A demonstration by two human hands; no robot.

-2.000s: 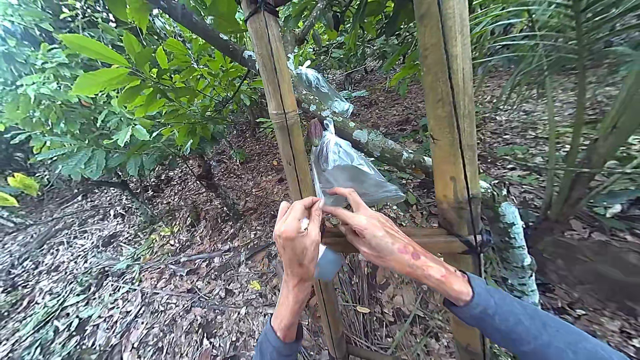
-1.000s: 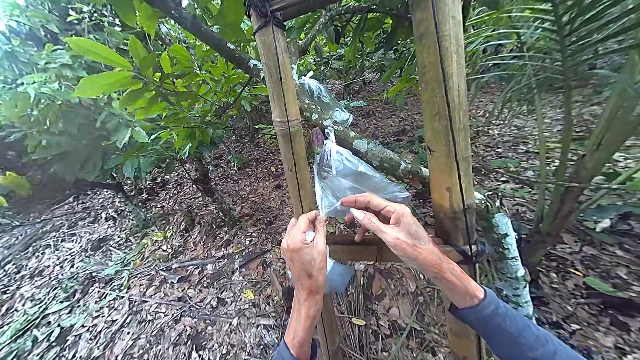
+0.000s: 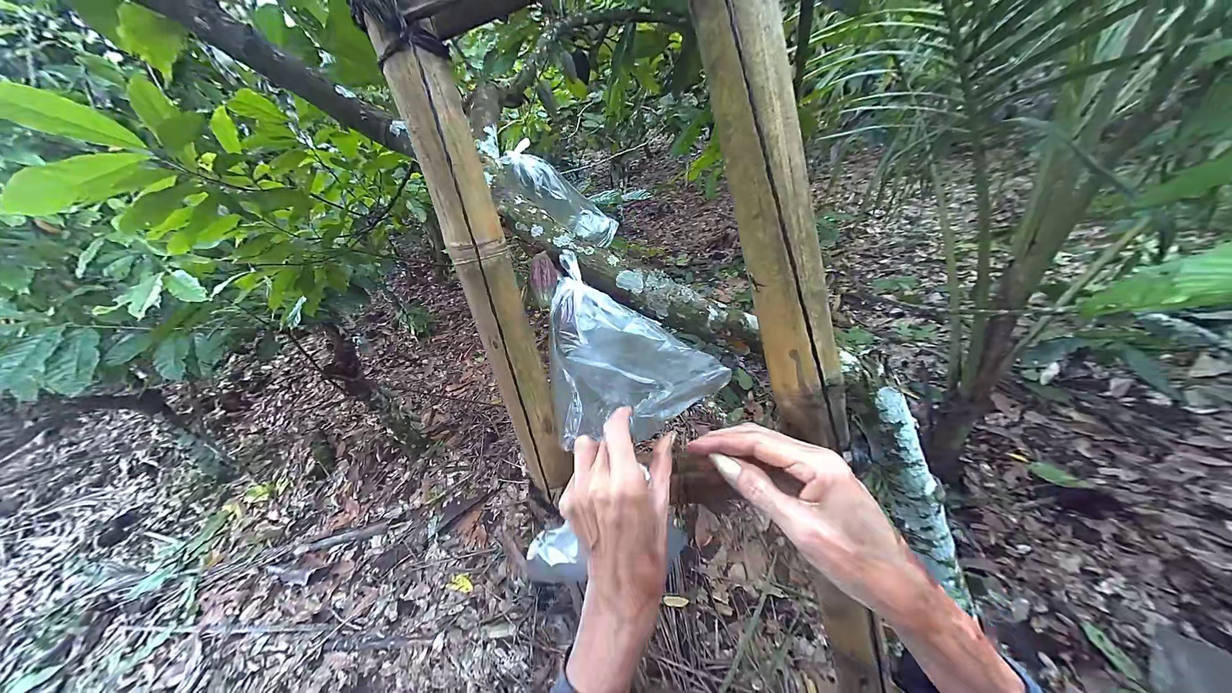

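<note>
A clear plastic bag (image 3: 626, 361), knotted at its top, hangs from the lichen-covered branch between two bamboo poles. My left hand (image 3: 616, 520) is at the bag's lower edge, fingers raised; whether they grip the film cannot be told. To its right, my right hand (image 3: 808, 500) has thumb and forefinger close together, apart from the bag; anything thin between them is too small to make out. Higher on the branch is a second knotted clear bag (image 3: 558, 197). A reddish pod (image 3: 544, 277) shows beside the nearer bag's knot. Another pale plastic bag (image 3: 558, 553) is partly hidden behind my left hand.
The left bamboo pole (image 3: 476, 255) and right bamboo pole (image 3: 770, 212) frame the bags, with a crosspiece (image 3: 707, 481) behind my hands. The lichen-covered branch (image 3: 664, 298) slants down between them. Leafy twigs (image 3: 173, 173) crowd the left; dry leaves cover the ground.
My hands were close together at the bag's lower left corner; now they are apart, with the right hand off to the right and the left hand's fingers raised.
</note>
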